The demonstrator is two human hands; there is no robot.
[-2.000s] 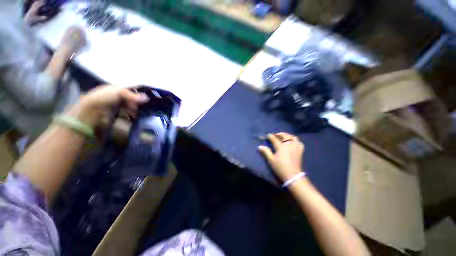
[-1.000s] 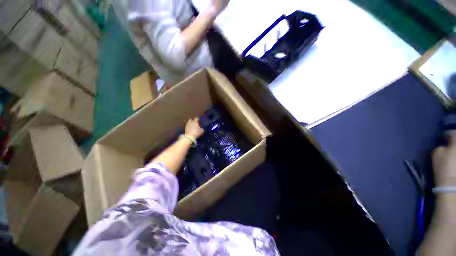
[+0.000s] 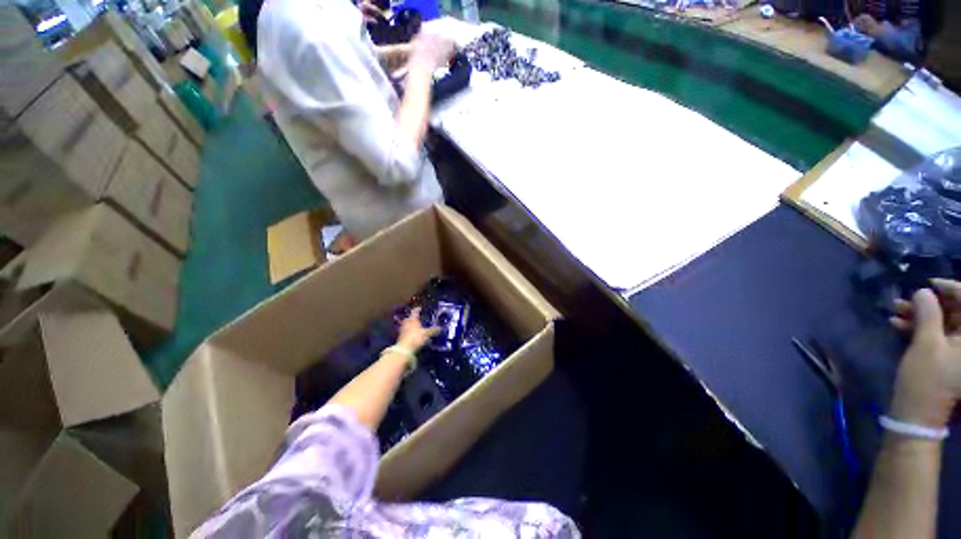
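An open brown carton [image 3: 253,284] stands at my left side with glossy black plastic housings [image 3: 425,398] in clear plastic inside. My left hand [image 3: 414,331] is down in the carton at one housing [image 3: 451,322]; whether the fingers grip it is hard to tell. My right hand [image 3: 927,337] is at the right edge over the dark mat, by the pile of small black parts [image 3: 896,276]; its fingertips are close together and I cannot tell if they hold a part. Pliers with blue handles [image 3: 840,405] lie open on the mat.
The bench has a white sheet [image 3: 632,168] and a dark mat [image 3: 727,305]. A neighbouring worker [image 3: 332,116] stands at its left side, near a pile of small metallic parts [image 3: 508,57]. Clear plastic [image 3: 933,200] lies at the right. Stacked cartons [image 3: 116,147] line the far left.
The view has swung so the far bench and right-hand pile show more. The housing that lay on the white sheet is no longer there. My left hand remains in the carton, at a housing.
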